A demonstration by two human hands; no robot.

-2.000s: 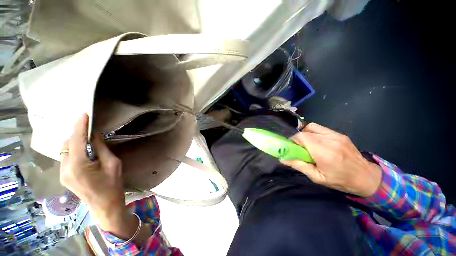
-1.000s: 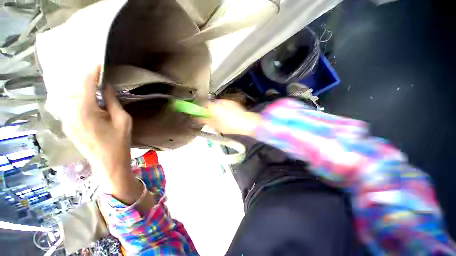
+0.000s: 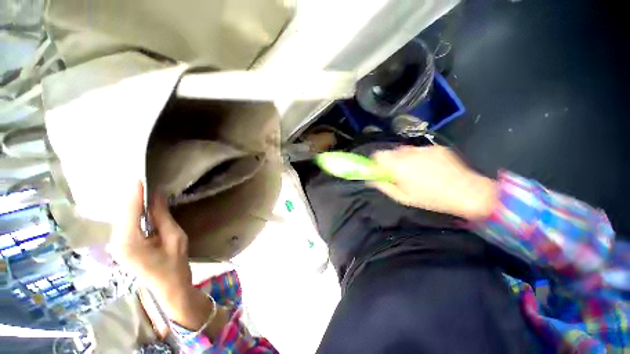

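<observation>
A beige tote bag lies on its side with its opening facing me. Inside, the inner zip pocket gapes open. My left hand grips the bag's edge at the lower left, thumb inside, by a small metal piece. My right hand is over my dark lap, shut on a bright green hand tool. The tool points left toward the bag opening, outside it; its tip is too blurred to make out. A pale handle crosses the top of the opening.
Another beige bag lies behind. A white board with small green marks is below the bag. A blue bin holding a dark round container stands on the floor at upper right. More bags are along the left.
One second ago the green tool was at the bag opening; my right hand has drawn it back to the right. The bag and my left hand sit lower in view, and the pocket gapes wider.
</observation>
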